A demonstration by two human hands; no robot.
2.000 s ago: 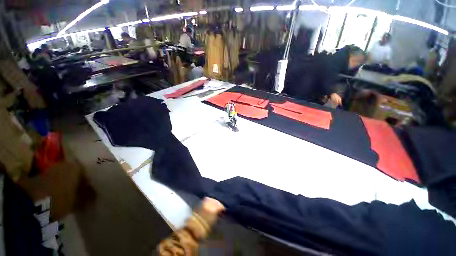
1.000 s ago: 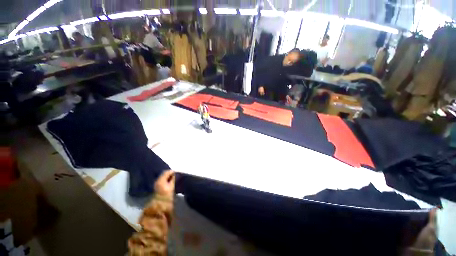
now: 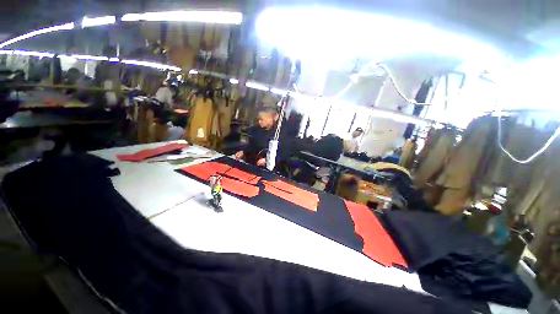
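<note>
The dark cloth [image 3: 184, 276] lies along the near side of the white cutting table [image 3: 178, 227], from the left end across the bottom of the view. A thin pale line runs along its near edge at the lower left. Its right part is cut off by the bottom edge of the picture. Neither my left hand nor my right hand is in the picture.
A small upright cutting machine [image 3: 215, 193] stands mid-table. Red pattern pieces [image 3: 293, 194] lie on the far dark fabric lay [image 3: 285, 210]; a loose red piece [image 3: 152, 151] lies at the far left. A dark fabric pile [image 3: 454, 260] is at the right. A person in black [image 3: 261, 138] stands across the table.
The near cloth now spreads wider over the left end and along the near side. Both hands have left the picture. The view has tilted up and turned right.
</note>
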